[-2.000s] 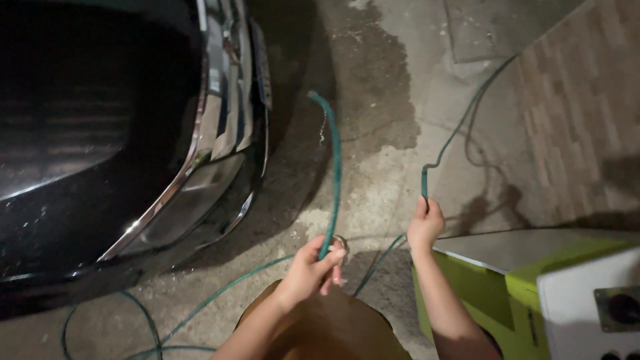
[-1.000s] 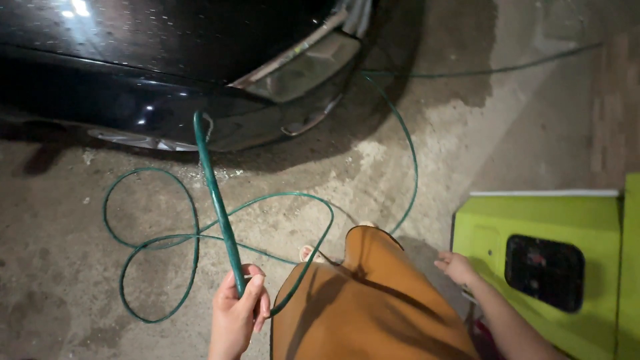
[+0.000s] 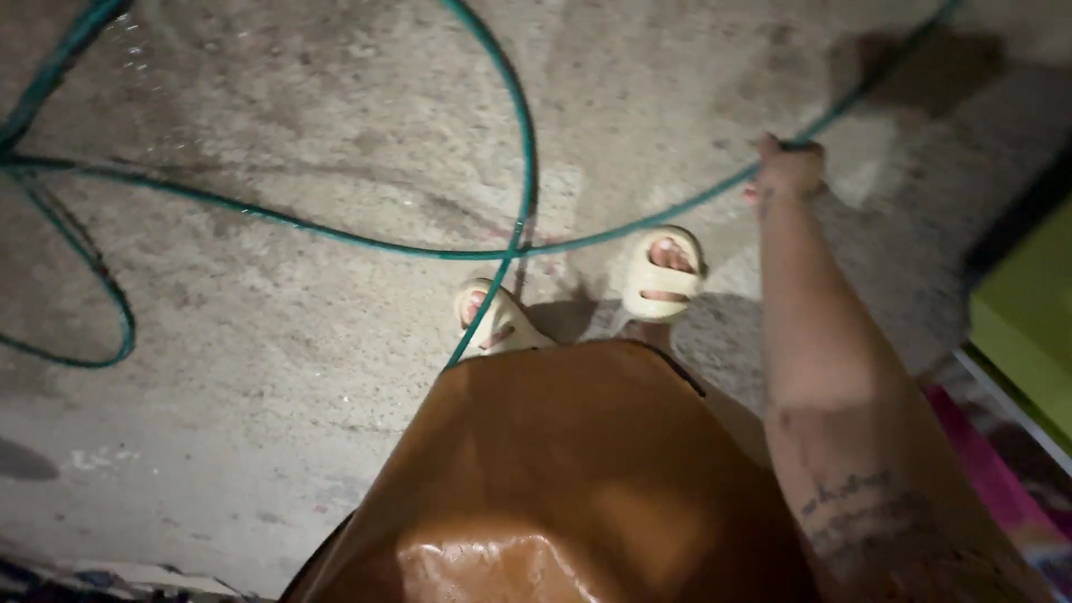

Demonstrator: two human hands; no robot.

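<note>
My right hand [image 3: 787, 172], at the upper right, is closed around a green garden hose [image 3: 318, 228]. From that hand one stretch runs up to the top right corner, and another sags leftward across the concrete floor. A second stretch crosses it near my feet and passes out of sight beside the brown apron [image 3: 578, 452]. More hose loops at the left edge, where a thicker-looking length rises to the top. My left hand is outside the view.
My feet, in cream slide sandals [image 3: 662, 276], stand on the concrete floor [image 3: 335, 335] just below the hose crossing. At the right edge is a lime-green cabinet or box [image 3: 1022, 310], with a pink item [image 3: 988, 469] beneath it. Dark clutter lies at the bottom left.
My right hand, holding nothing visible a second ago beside the green box, now grips the hose farther forward. My left hand, which held the hose's end length, has left the view. The view has swung down; the car is gone.
</note>
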